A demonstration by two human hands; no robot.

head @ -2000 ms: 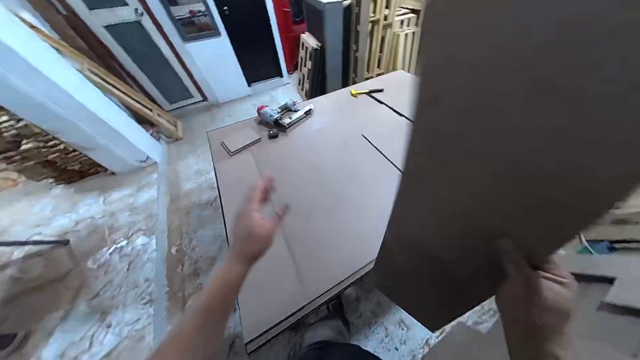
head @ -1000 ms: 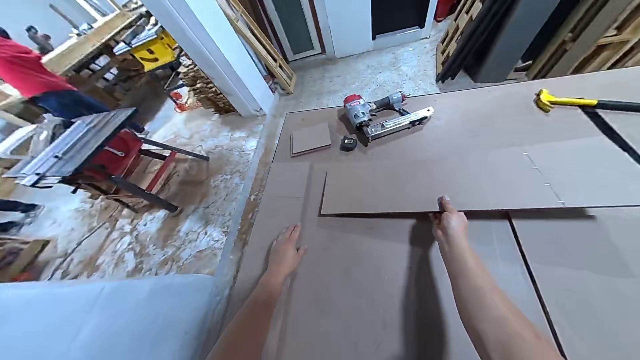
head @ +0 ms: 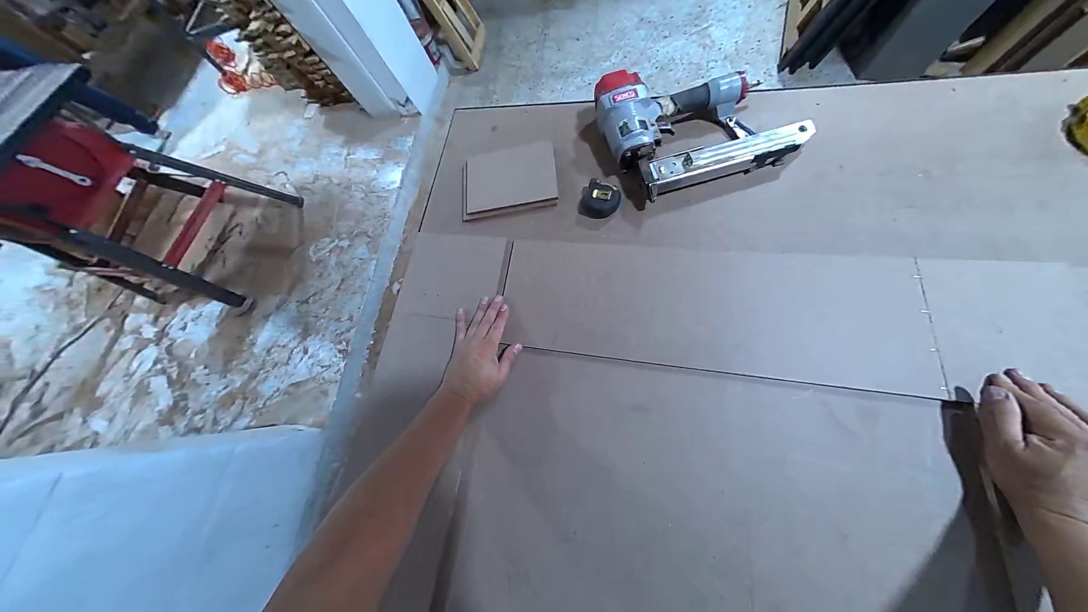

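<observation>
A long strip of brown fibreboard (head: 722, 314) lies across larger brown boards (head: 680, 493). My left hand (head: 483, 353) rests flat, fingers apart, at the strip's left end, over the corner. At the right, my right hand (head: 1033, 429) is at the strip's near edge with curled fingers; whether it grips the edge is unclear. A row of staples (head: 928, 323) crosses the strip near its right part. Beyond the strip lie a pneumatic stapler (head: 697, 127) with a red cap, a black tape measure (head: 600, 198) and small square board pieces (head: 510, 180).
On the left stands a red and black metal machine stand (head: 127, 212) on a dusty, stained floor (head: 272, 340). A white post (head: 357, 51) rises past the boards' far left corner. Part of a yellow tool (head: 1078, 126) shows at the right edge. Dark panels (head: 829, 34) lean at the back.
Two seconds ago my right hand held a board upright. One second ago the strip was tilted over the boards; now it lies down. My left hand has come to its left end.
</observation>
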